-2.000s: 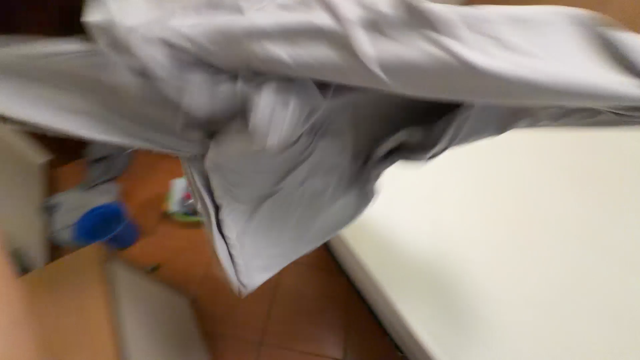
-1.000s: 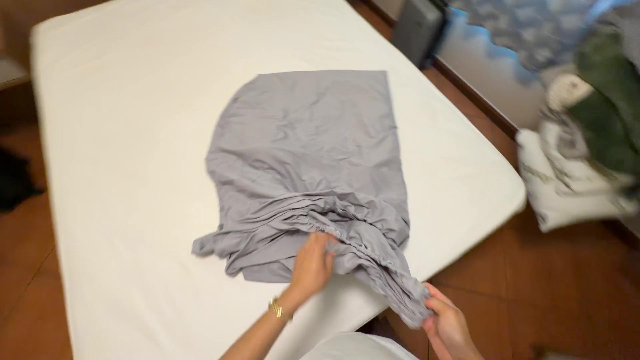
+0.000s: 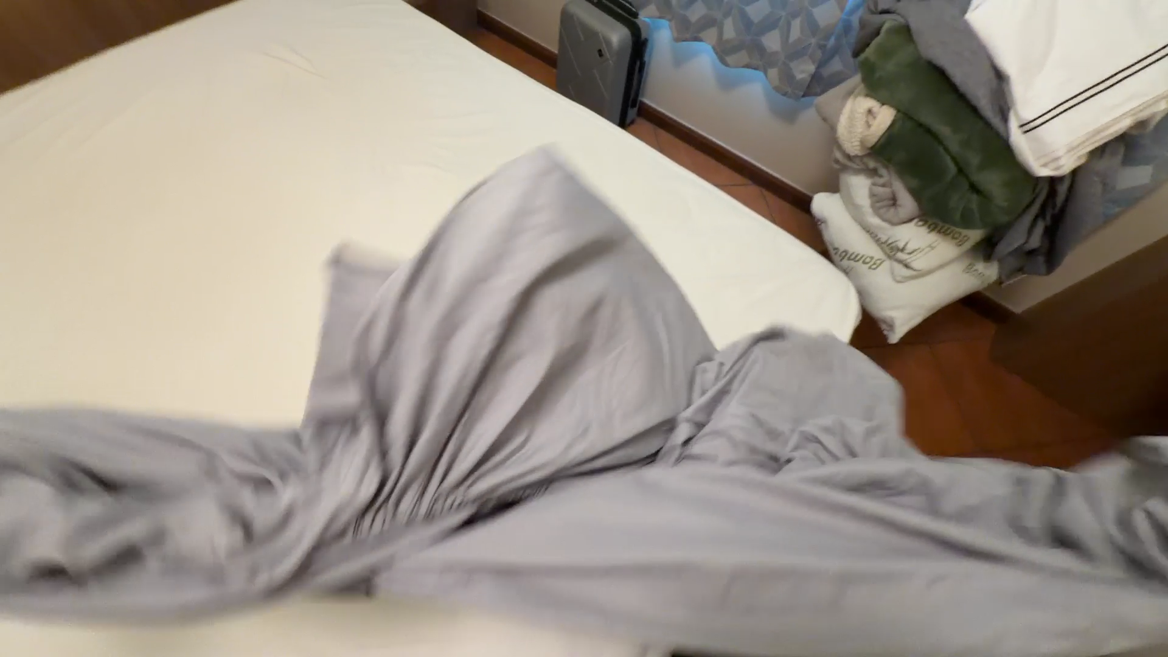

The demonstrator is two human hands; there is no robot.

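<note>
A grey fitted sheet with a gathered elastic edge is stretched across the lower half of the head view. Its two sides run out past the left and right borders of the frame, and its middle billows up over a mattress with a cream cover. Parts of the cloth are blurred. Neither my left hand nor my right hand is visible, so what each one holds cannot be seen.
A dark grey suitcase stands by the wall beyond the mattress. At the right, a green blanket, folded white linen and white pillows are piled up. Tiled floor shows beside the mattress corner.
The grey sheet lay bunched on the mattress with both my hands on it one second ago. Now it is spread wide and partly lifted, and my hands have left the view.
</note>
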